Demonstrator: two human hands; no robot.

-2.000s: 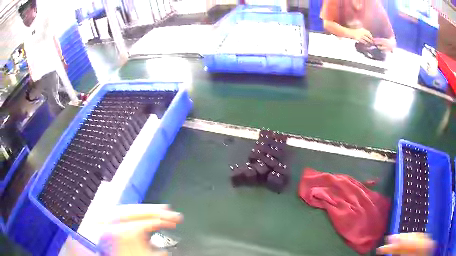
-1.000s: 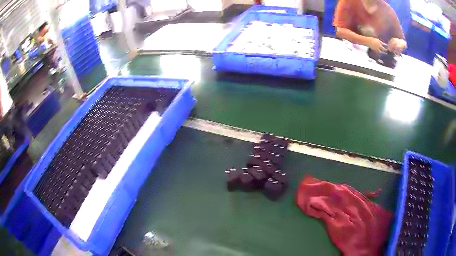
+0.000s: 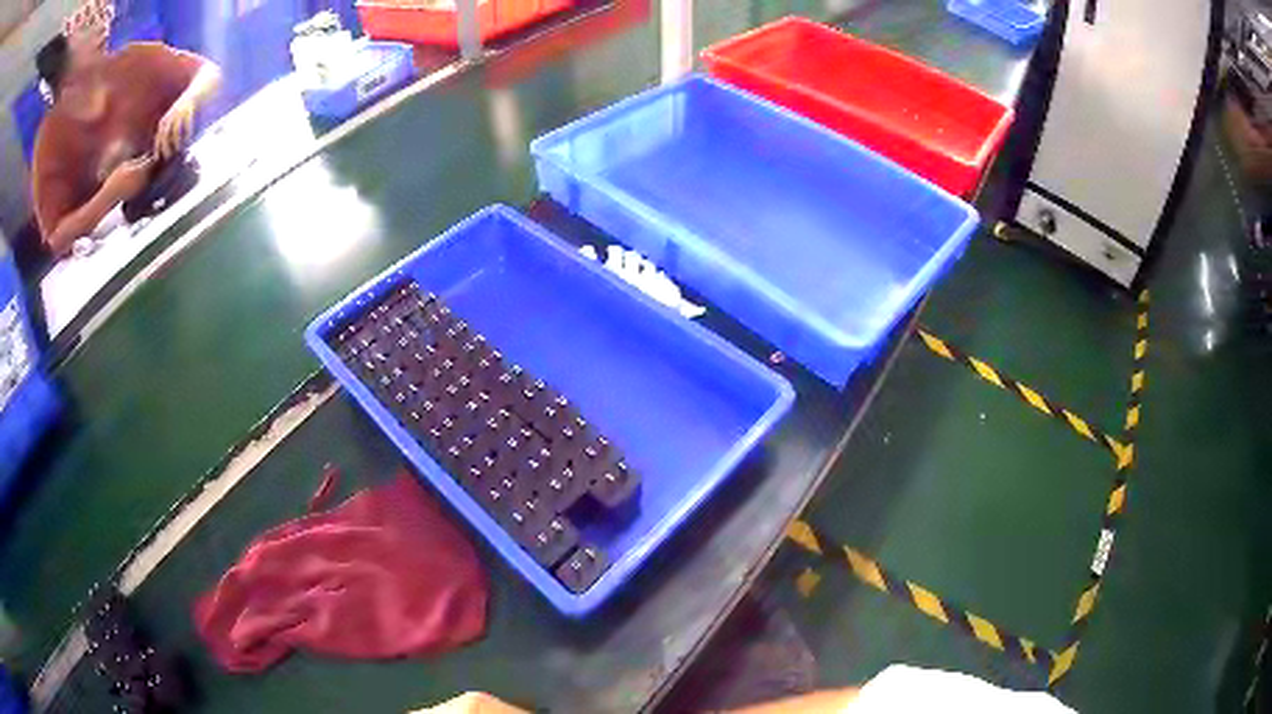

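Black power adapters [image 3: 481, 419] stand pins up in several close rows along the near-left side of a blue tray [image 3: 695, 523]. The block has a notch near its lower right end. A crumpled dark red cloth [image 3: 349, 583] lies left of the tray. More adapters [image 3: 129, 656] show at the lower left, partly cut off. A bare forearm runs into a white sleeve at the bottom edge. A small strip of skin shows left of it, cut off; I cannot tell which hand it is. No fingers or grip are visible.
A wide empty blue bin [image 3: 781, 209] stands beyond the tray, with a red bin [image 3: 865, 98] behind it. Small white pieces [image 3: 642, 276] lie between tray and bin. A person [image 3: 119, 133] works across the bench. Yellow-black tape [image 3: 907, 593] marks the floor at right.
The view has swung right. The large left bin of adapters is gone from view, the small tray is now central, and the cloth and loose adapters have shifted left.
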